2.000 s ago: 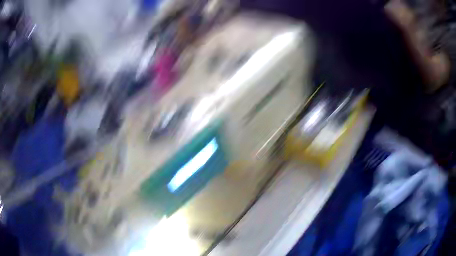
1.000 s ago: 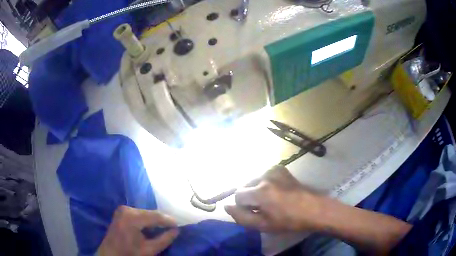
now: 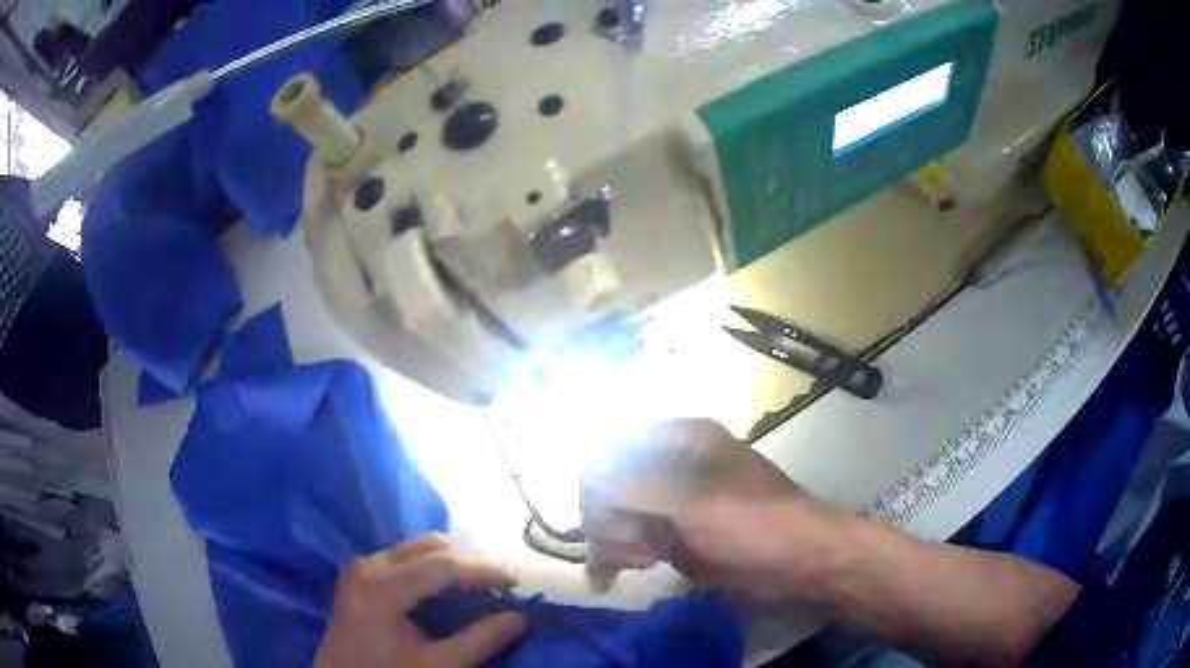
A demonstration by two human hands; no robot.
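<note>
A blue cloth piece (image 3: pixel 626 636) lies at the bottom edge, in front of the sewing machine (image 3: pixel 522 170). My left hand (image 3: pixel 411 607) has the cloth's left end between thumb and fingers; the frame cuts the hand off. My right hand (image 3: pixel 692 516) is blurred, above the cloth and beside the needle lamp glare (image 3: pixel 561 405). Its fingers are bent, and I cannot tell whether they hold anything. A small curved pale part with a dark edge (image 3: pixel 555 538) lies between the hands. The glare hides the needle and presser foot.
Black snips (image 3: pixel 809 352) lie on the machine bed. More blue pieces (image 3: pixel 281 457) lie on the left. A measuring tape strip (image 3: pixel 979 437) runs along the right front edge. A yellow box (image 3: pixel 1096 196) stands at the right, and a flexible arm (image 3: pixel 287 39) at upper left.
The blurred view has swung down onto the table since the oldest frame. Since one second ago, my right hand has moved up and left towards the glare, and my left hand has shifted slightly right.
</note>
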